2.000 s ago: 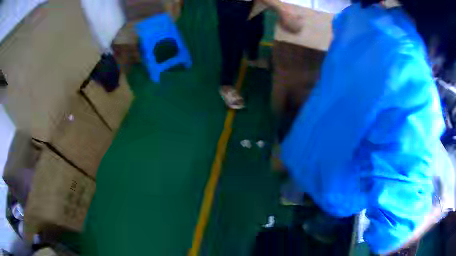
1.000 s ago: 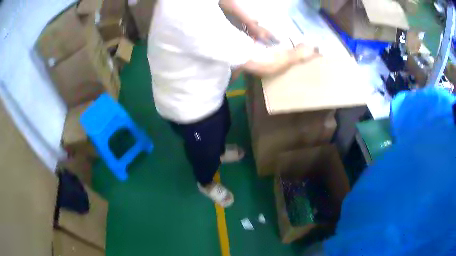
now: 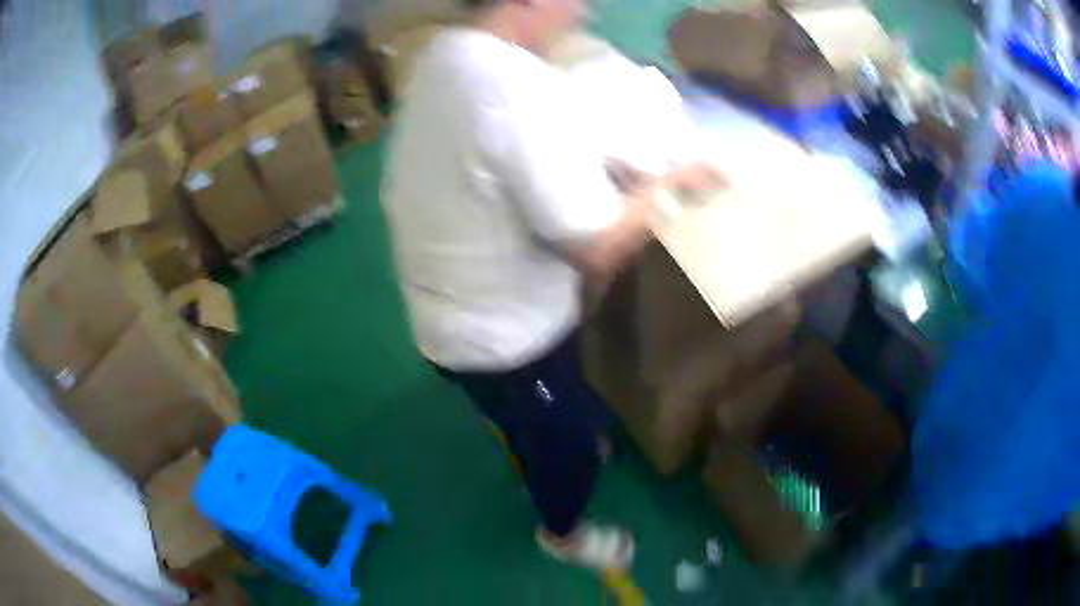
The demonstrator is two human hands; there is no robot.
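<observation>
Neither of my hands is in view. Nearest in front of me are a blue plastic stool (image 3: 255,491) on the green floor at the lower left, and a person in a white shirt (image 3: 486,201) and dark trousers in the middle. That person's hands are at a flat tan cardboard sheet or flap (image 3: 770,231) on top of a large brown carton (image 3: 651,355). The picture is blurred, so what those hands hold cannot be told.
Brown cartons (image 3: 278,160) stand along the left wall and at the back left. An open brown carton (image 3: 758,503) is on the floor at the lower right. A person in blue (image 3: 1007,391) is at the right edge. Small white scraps (image 3: 690,577) lie on the floor.
The view has swung up and to the left. More stacked cartons show at the back left, and the stool sits lower in the picture. The white-shirted person now shows almost whole.
</observation>
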